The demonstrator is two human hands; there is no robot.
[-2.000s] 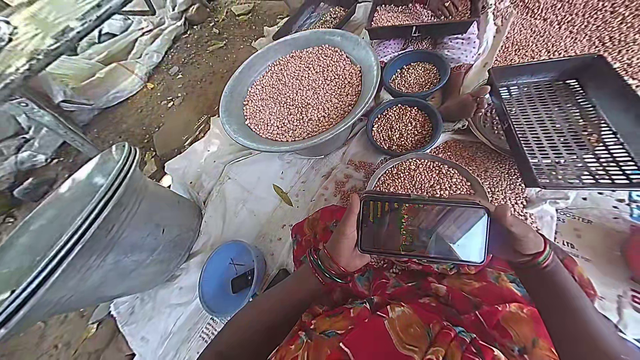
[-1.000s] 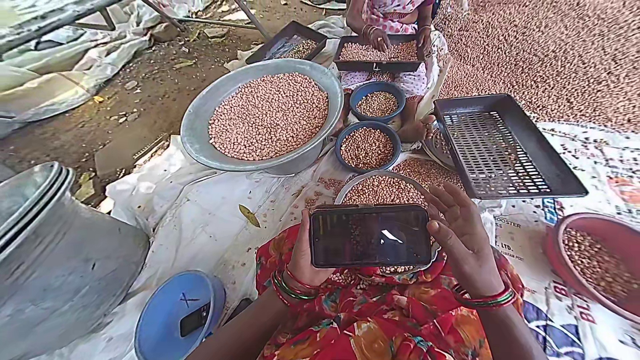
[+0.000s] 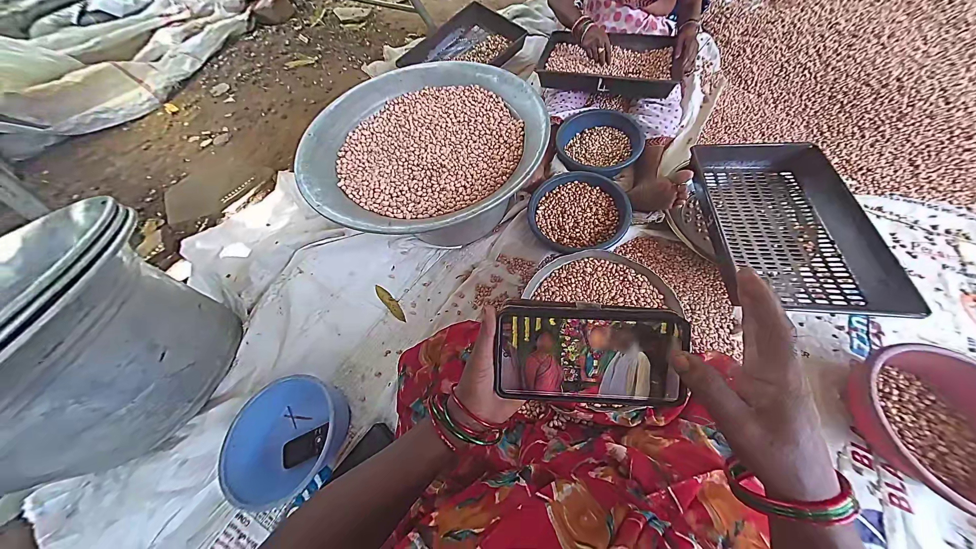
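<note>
My left hand [image 3: 488, 381] grips the left end of a smartphone [image 3: 593, 354] held sideways over my lap, its lit screen showing people in a decorated place. At the phone's right end, my right hand [image 3: 762, 381] is raised with its fingers apart and its thumb at the screen's edge. Just beyond the phone stands a round metal bowl of nuts or seeds [image 3: 598, 282], its near part hidden by the phone. Two blue bowls [image 3: 581, 212] [image 3: 601, 141] of the same stuff stand behind it, beside a large metal basin [image 3: 423, 152] heaped with paler ones.
A slotted black tray [image 3: 789, 229] lies at right, above a red bowl [image 3: 915, 419]. At left are stacked metal tubs [image 3: 114, 343] and a blue bowl [image 3: 282, 442] with a small dark device inside. Across from me, another person's hands [image 3: 597, 44] are at a filled black tray [image 3: 610, 84].
My right hand held the phone's right end two seconds ago; its fingers have since spread. The screen, dark one second ago, now shows a bright picture. The view has shifted.
</note>
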